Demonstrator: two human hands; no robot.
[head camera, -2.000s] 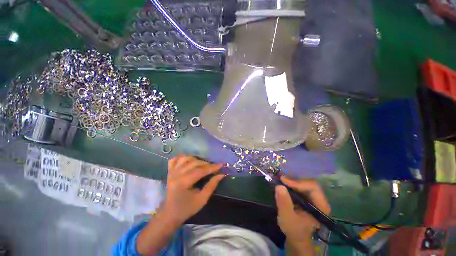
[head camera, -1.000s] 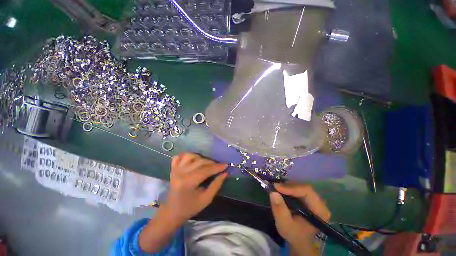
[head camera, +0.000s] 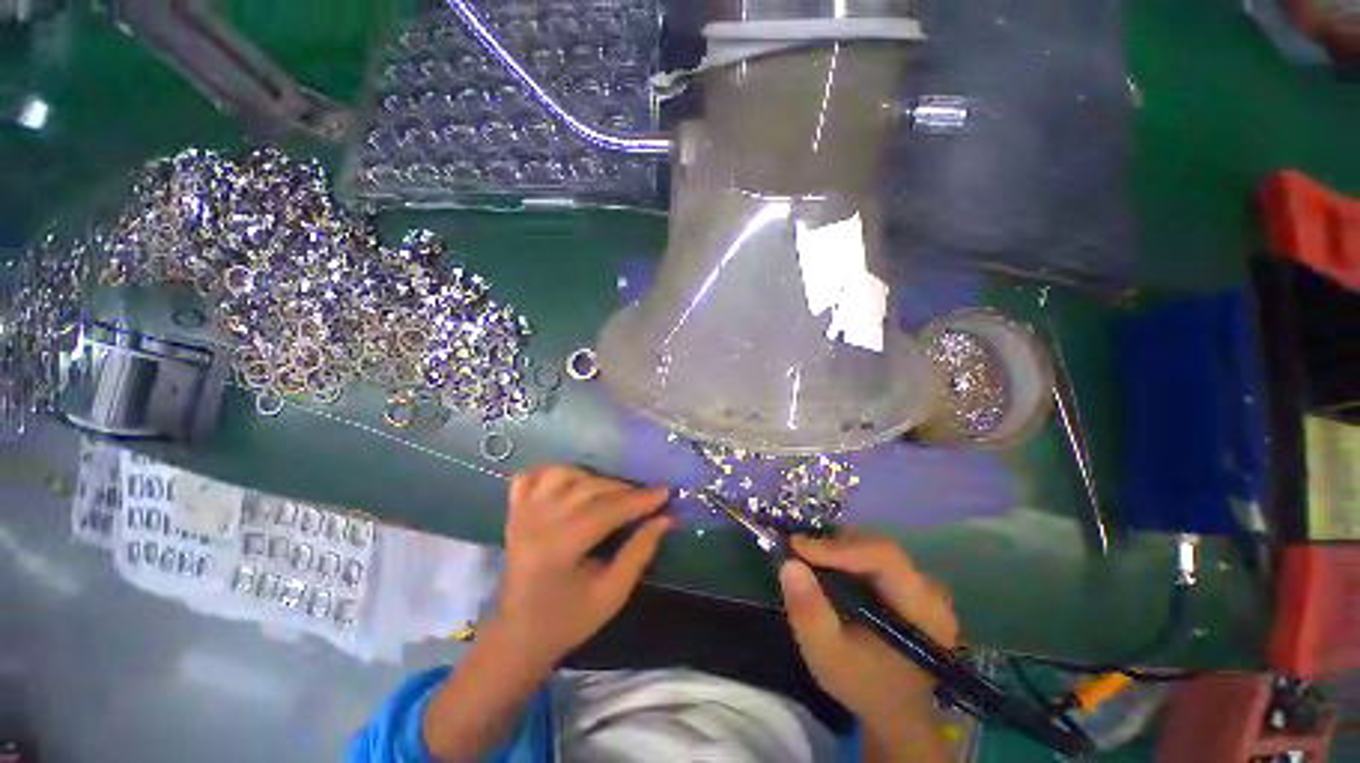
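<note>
My right hand (head camera: 865, 611) grips the black soldering iron (head camera: 910, 644); its thin metal tip points up-left over the purple mat (head camera: 955, 489). My left hand (head camera: 574, 544) has thumb and forefinger pinched at the mat's left edge, close to the iron's tip. A thin solder wire (head camera: 403, 447) runs from the silver spool (head camera: 131, 385) to my left hand. A tiny bright bit shows at the left fingertips; whether a ring is pinched there is too small to tell. Small components (head camera: 813, 485) lie heaped on the mat, just right of the tip.
The fume hood (head camera: 746, 328) stands right behind the components. A large pile of ring parts (head camera: 298, 283) lies left, with a loose ring (head camera: 583, 364) beside the hood. A round pot (head camera: 984, 380) and a slim silver stick (head camera: 1077, 447) are right. A blister tray (head camera: 507, 119) lies behind.
The soldering iron and my right hand have moved left, bringing the tip near my left fingertips. My left hand has stayed nearly in place. The whole view has shifted slightly back and forth.
</note>
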